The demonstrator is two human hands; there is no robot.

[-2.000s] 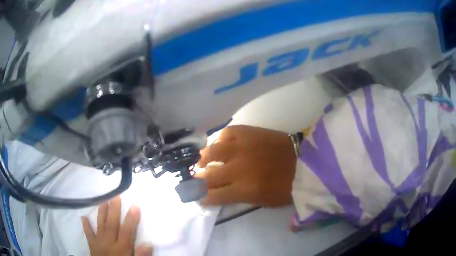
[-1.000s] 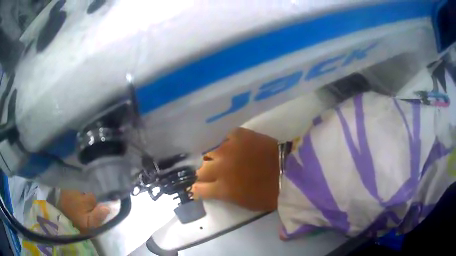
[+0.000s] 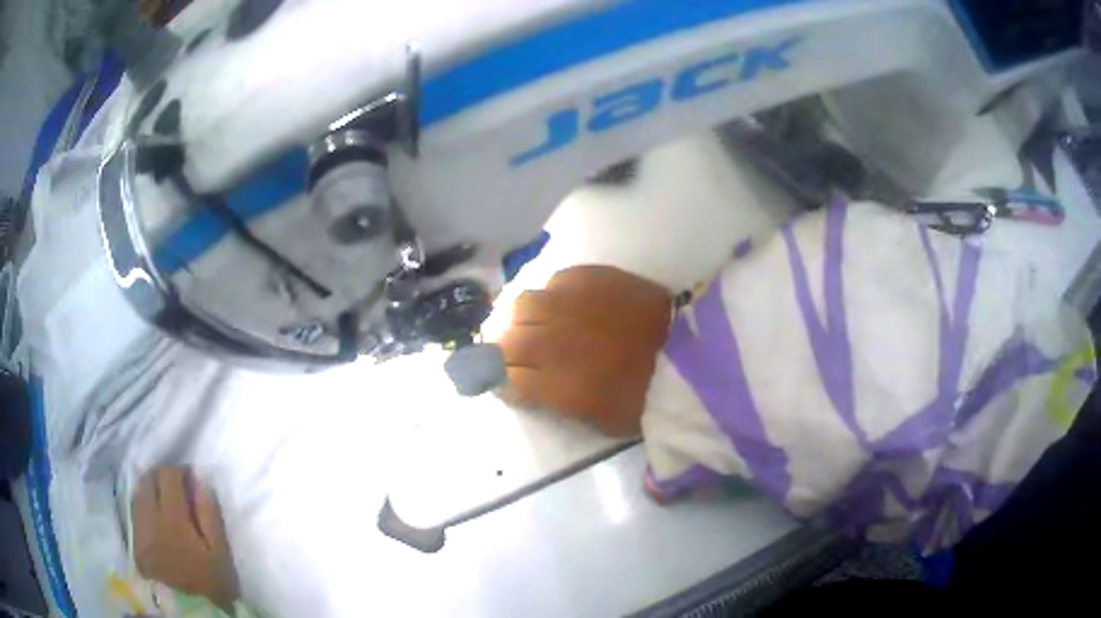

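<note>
The white fabric piece (image 3: pixel 242 423) lies on the bed left of and under the needle area, blown out by the lamp. The sewing machine (image 3: pixel 652 103) with "JACK" lettering spans the top. My left hand (image 3: pixel 181 535) lies on the cloth at the lower left, fingers close together; whether it grips cloth is unclear. My right hand (image 3: pixel 582 348) is on the bed just right of the presser foot area (image 3: pixel 435 316), its fingertips hidden behind the grey block (image 3: pixel 476 368) and in glare. I cannot tell whether it pinches the cloth.
Thread snips (image 3: pixel 966 215) with a pink and blue piece lie at the far right of the bed. A shiny curved guard (image 3: pixel 127 260) stands at the machine's left end. The tension dial (image 3: pixel 356 205) is on the head front. A ruled strip (image 3: pixel 737 579) runs along the table's front edge.
The view has shifted. My left hand has moved down and left from beneath the head and now shows on the cloth. My right hand stays beside the presser foot.
</note>
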